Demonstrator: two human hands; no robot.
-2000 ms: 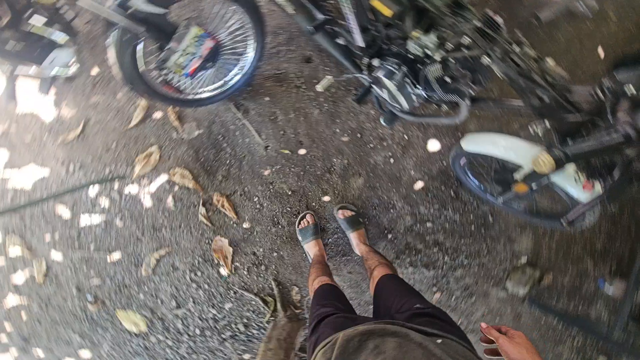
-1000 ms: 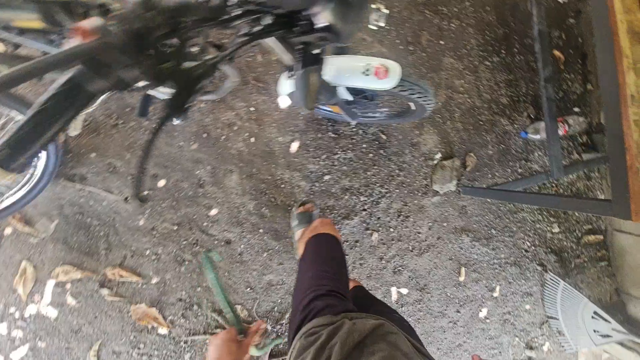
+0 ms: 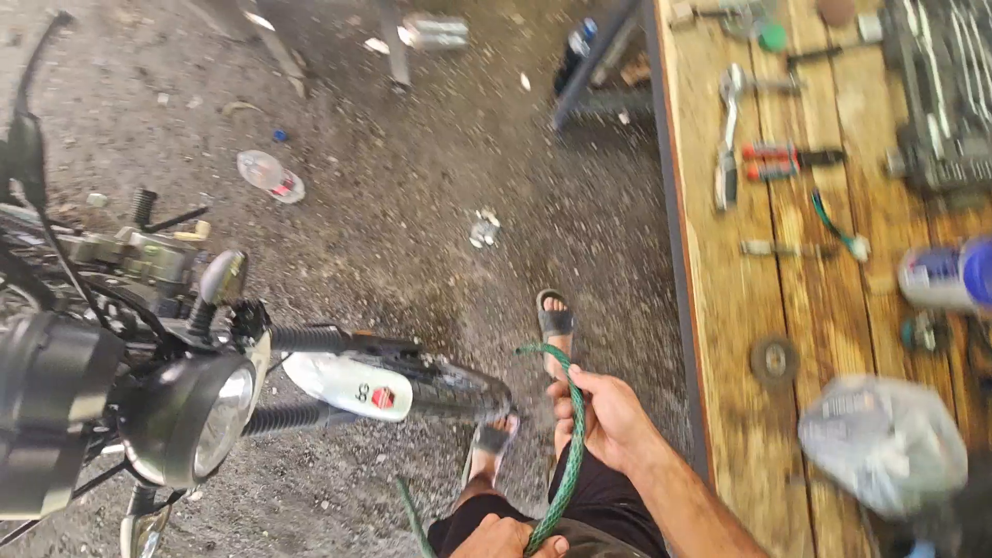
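A length of green braided hose (image 3: 574, 457) runs between my hands in a curve. My right hand (image 3: 601, 415) grips it near its upper end, which bends over to the left above a sandaled foot. At the bottom edge my left hand (image 3: 504, 539) is closed on the lower part, and another stretch of the hose sticks out to the left of it. Just left of my hands stands a motorcycle with a round headlight (image 3: 225, 418) and a white front fender (image 3: 349, 386) over its front tire.
On the right, a wooden workbench (image 3: 736, 418) bears a ratchet wrench (image 3: 728, 139), red-handled pliers (image 3: 775, 160), a socket set (image 3: 942, 93), a plastic bag (image 3: 883, 446) and a round metal part (image 3: 774, 361). Plastic bottles (image 3: 271, 177) and a metal stand leg (image 3: 593, 62) are on the ground.
My left hand held the green hose alone a second ago; now my right hand grips it too. The view has moved to the motorcycle's front and the workbench.
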